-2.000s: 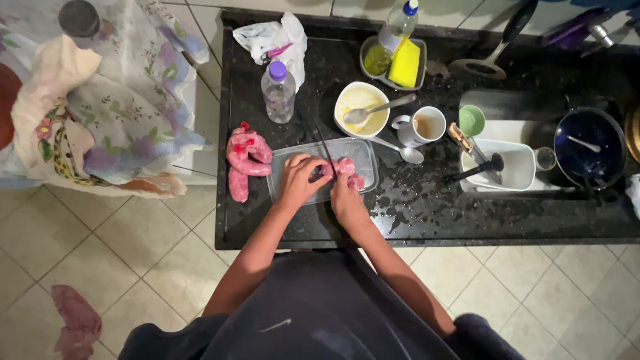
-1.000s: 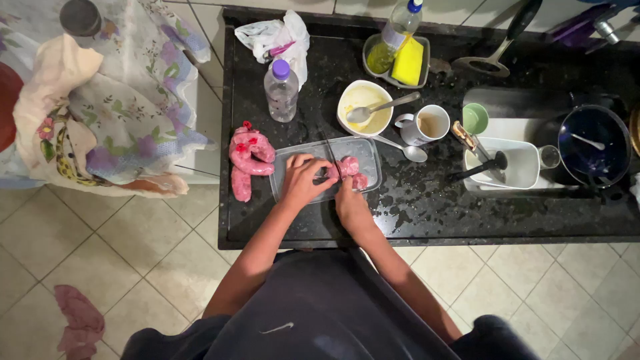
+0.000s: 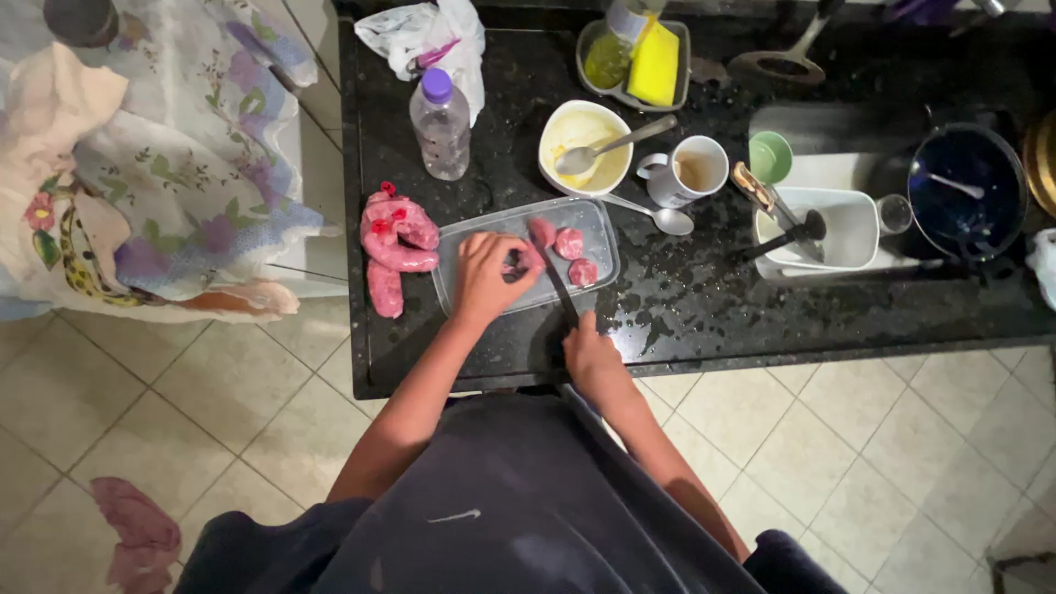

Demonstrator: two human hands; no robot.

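My left hand (image 3: 488,276) grips a piece of raw sausage (image 3: 526,257) over a clear plastic tray (image 3: 474,235). The handle of a knife (image 3: 561,289) is in my right hand (image 3: 596,359), near the counter's front edge, and its dark blade reaches up and left over the tray, just right of the held sausage. Cut sausage pieces (image 3: 569,243) lie on the tray right of the blade, and one more touches the blade near its tip. Left of the tray, whole raw sausages (image 3: 399,235) with small red ties rest on the black stone counter.
Behind the tray stand a plastic bottle with a purple cap (image 3: 440,128), a white bowl (image 3: 549,132) with a spoon, and a mug (image 3: 700,169). A second spoon (image 3: 672,221) lies by the mug. Farther right, the sink (image 3: 825,124) holds a white container (image 3: 858,223) and a dark pot (image 3: 969,223).
My right hand has drawn back toward the counter's front edge with the knife, baring more of the blade and the cut pieces. My left hand stays at the sausage.
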